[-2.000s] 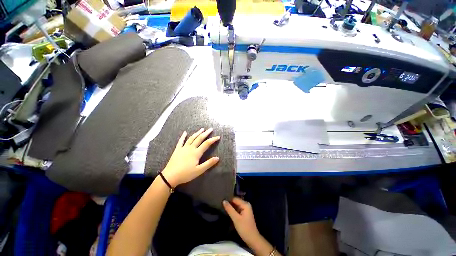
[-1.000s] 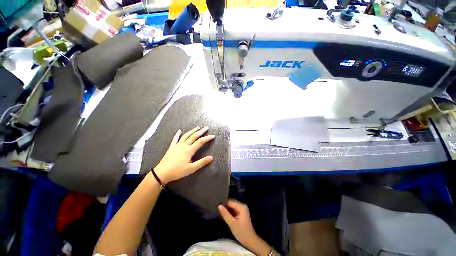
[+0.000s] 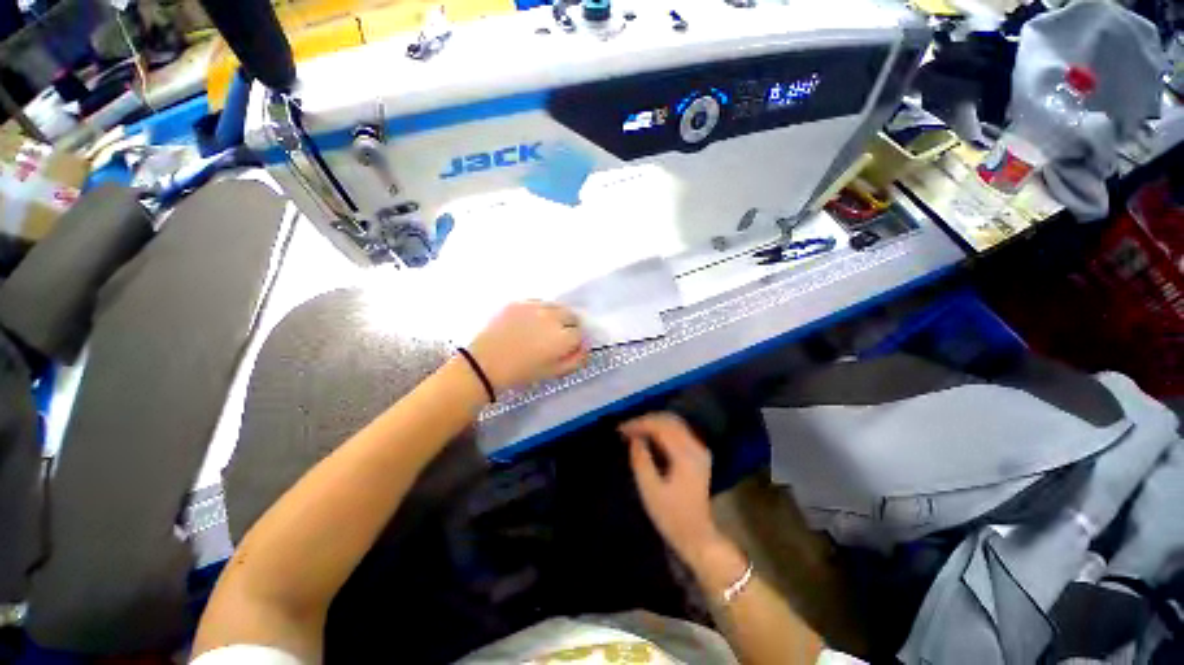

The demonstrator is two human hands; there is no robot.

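A dark grey-brown cut panel [image 3: 325,377] lies on the machine bed, its curved end by the presser foot [image 3: 405,244]; my left forearm crosses it. My left hand [image 3: 530,346] is at the left end of a small pale cut piece [image 3: 626,307] lying flat right of the needle. Its fingers are curled at that edge; whether they grip it is hidden. My right hand [image 3: 673,483] is below the table's front edge, its fingers loosely bent and apart, with nothing visible in it. The white sewing machine [image 3: 493,117] stands behind.
A larger dark panel [image 3: 143,390] and a dark roll [image 3: 78,260] lie at left. Thread snips [image 3: 795,250] lie right of the pale piece. Pale and grey cut pieces [image 3: 922,455] are stacked at lower right. A bottle [image 3: 1026,143] stands at upper right.
The view has swung right. My left hand has left the dark panel and moved right to the small pale piece. My right hand has let go of the panel's lower corner.
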